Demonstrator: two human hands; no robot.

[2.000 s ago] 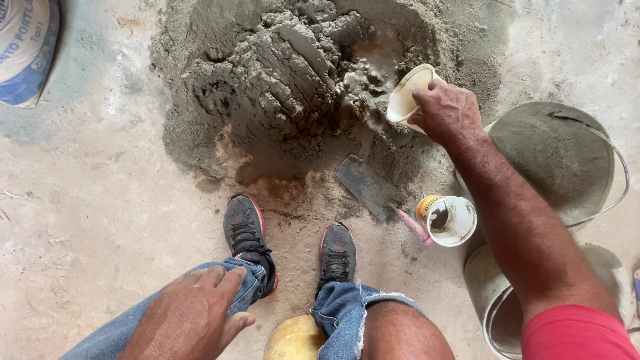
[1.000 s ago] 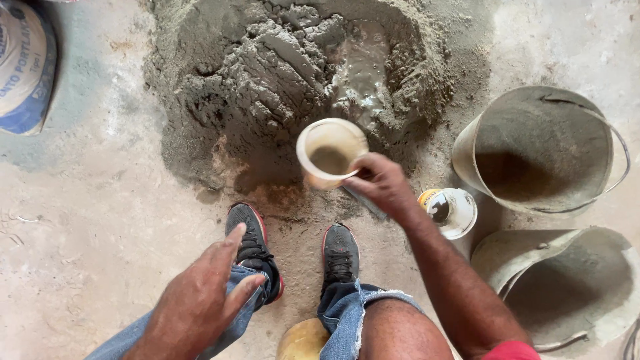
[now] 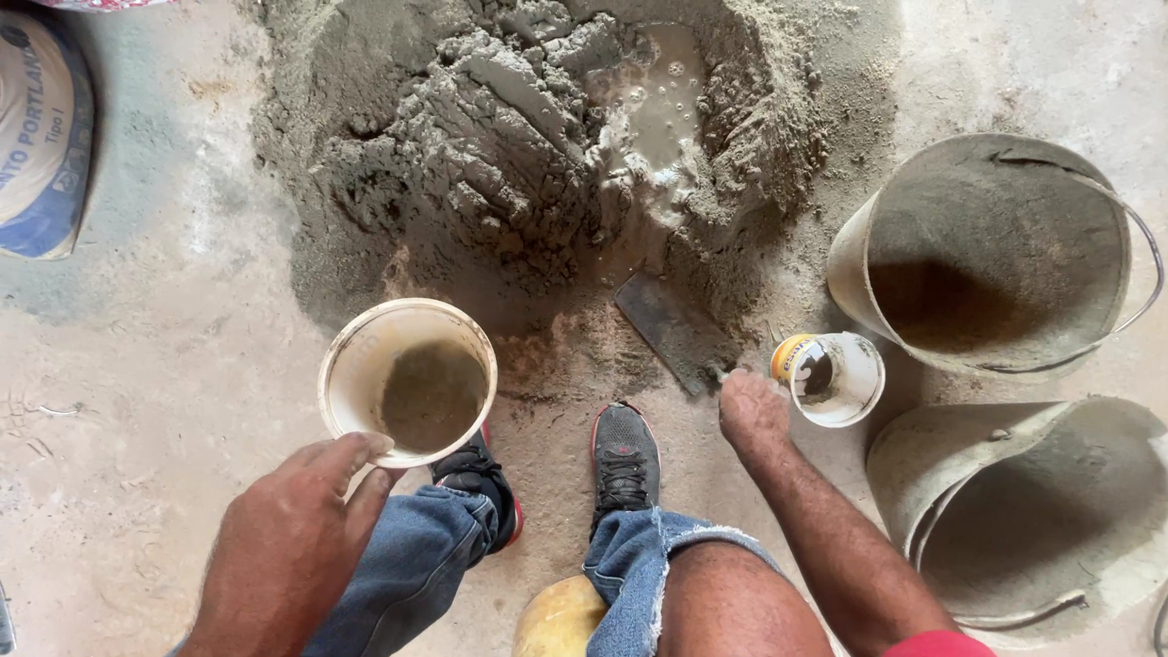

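Observation:
My left hand (image 3: pixel 297 534) pinches the rim of a white plastic tub (image 3: pixel 351 365) with some murky liquid at its bottom, held over my left shoe. My right hand (image 3: pixel 756 415) is closed around the handle of a flat-bladed trowel (image 3: pixel 671 324), whose blade lies at the lower edge of the mortar heap; the fingers hide most of the handle. The heap of wet grey mortar (image 3: pixel 493 137) spreads on the floor ahead, and a pool of bubbly water (image 3: pixel 662 109) stands in its right part.
Right of my right hand stands a small white pot (image 3: pixel 862 388) with a yellow label. Two large buckets (image 3: pixel 853 265) (image 3: pixel 899 456) coated in cement are at the right. A cement bag (image 3: pixel 46 137) sits at the upper left. My shoes (image 3: pixel 625 456) rest below the heap, beside a yellow object (image 3: pixel 558 620).
The tub was in my right hand, over the heap and then nearer me; now my left hand has it. My right hand has moved to the trowel handle and closed on it.

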